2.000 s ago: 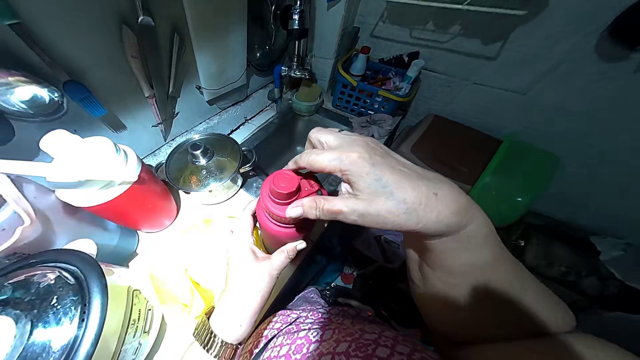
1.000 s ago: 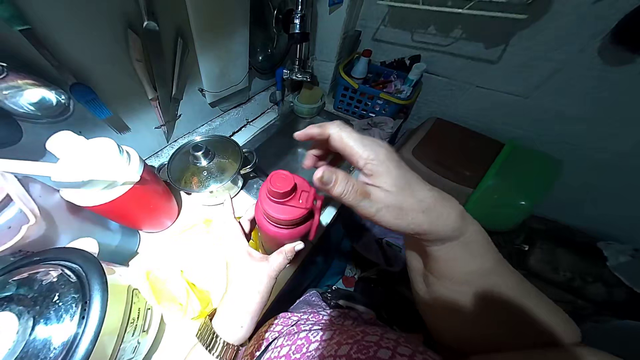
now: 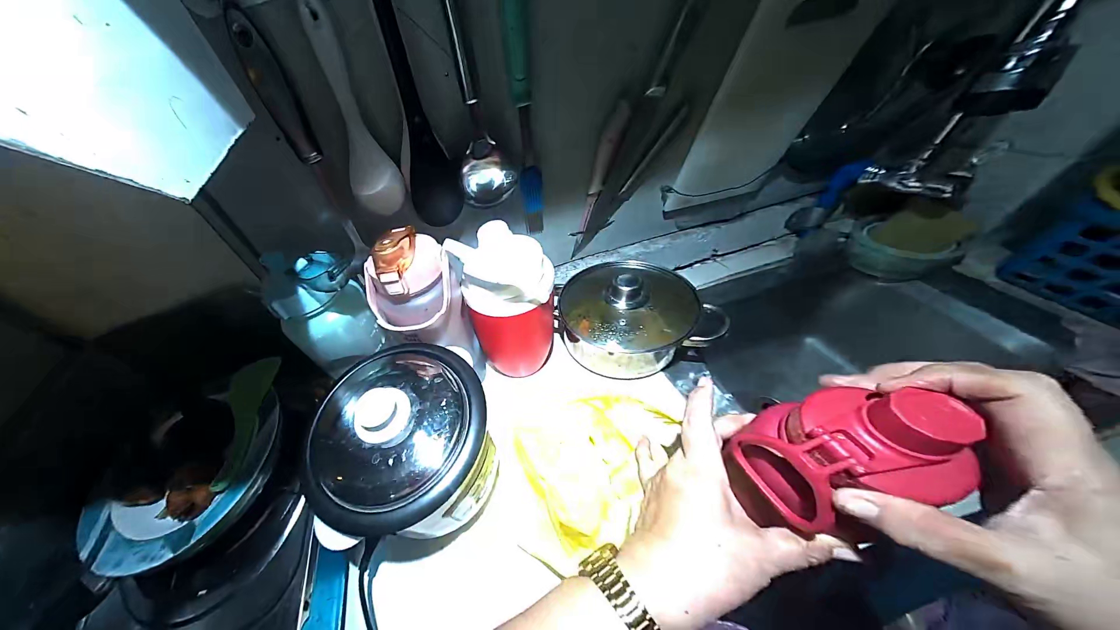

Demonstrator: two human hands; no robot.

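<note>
A red water bottle [image 3: 875, 446], its lid closed and its carry loop toward the left, is tilted between my two hands beside the sink. My left hand [image 3: 700, 516], with a gold-coloured watch [image 3: 612, 582] at the wrist, grips the bottle's body from the left and below. My right hand [image 3: 1006, 490] wraps the lid end from the right, with the thumb below the loop. Just left of my left hand lies a crumpled yellow plastic bag [image 3: 582, 464] on the white counter. The bottle's base is hidden.
A glass-lidded pot [image 3: 628, 319], a red jug with a white lid [image 3: 512, 324], a pink-lidded bottle [image 3: 416, 289] and an electric cooker [image 3: 394, 437] stand close by. The sink [image 3: 840, 306] is behind the bottle. Utensils hang on the wall; a plate with food [image 3: 114, 542] is at left.
The bottle stood upright before and is now tilted. My right hand, raised off it a second ago, holds its lid end now. The view has swung left.
</note>
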